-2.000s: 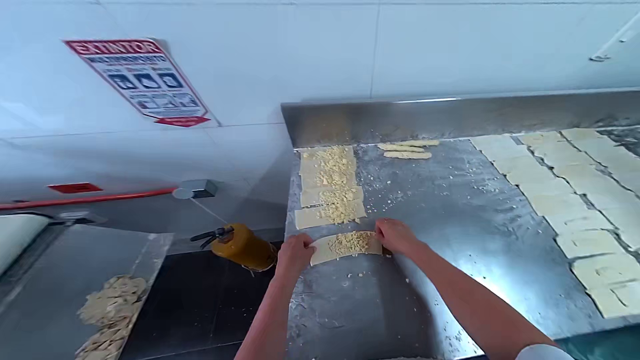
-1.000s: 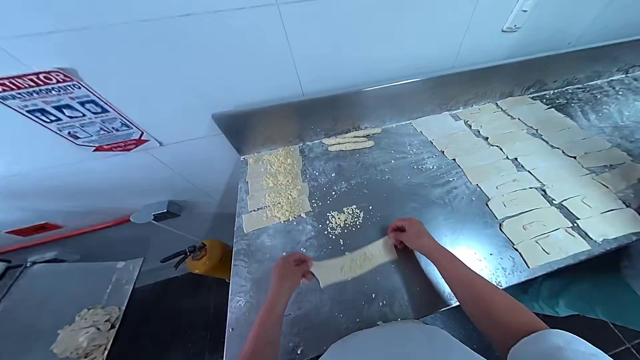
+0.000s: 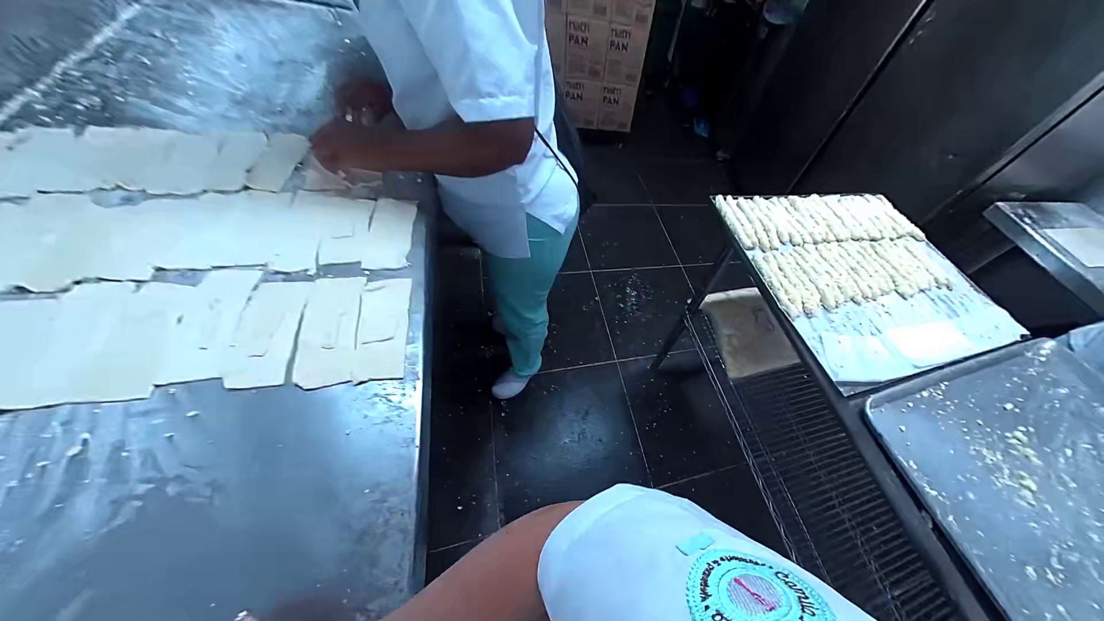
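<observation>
Only a blurred, dark part of my right hand (image 3: pixel 306 607) shows at the bottom edge, over the steel worktable (image 3: pixel 285 500); its fingers and anything in them cannot be made out. The right forearm (image 3: pixel 496 573) comes out of a white sleeve. My left hand is out of view. Rows of flat, pale dough rectangles (image 3: pixel 259 323) lie on the table beyond my right hand, some with narrow strips on top. Across the table a co-worker's hands (image 3: pixel 349 142) are at the end of the farthest dough row.
The co-worker (image 3: pixel 509 172) stands at the table's far right corner. A dark tiled floor (image 3: pixel 573 423) separates the table from a rack. It bears a lined tray (image 3: pixel 862 349) of shaped dough pieces and a metal baking tray (image 3: pixel 992 483) with crumbs. Cardboard boxes (image 3: pixel 595 65) stand behind.
The view has swung far to the right. One second ago both hands held the ends of a dough strip with crumbled filling; that strip and my left hand are now out of sight.
</observation>
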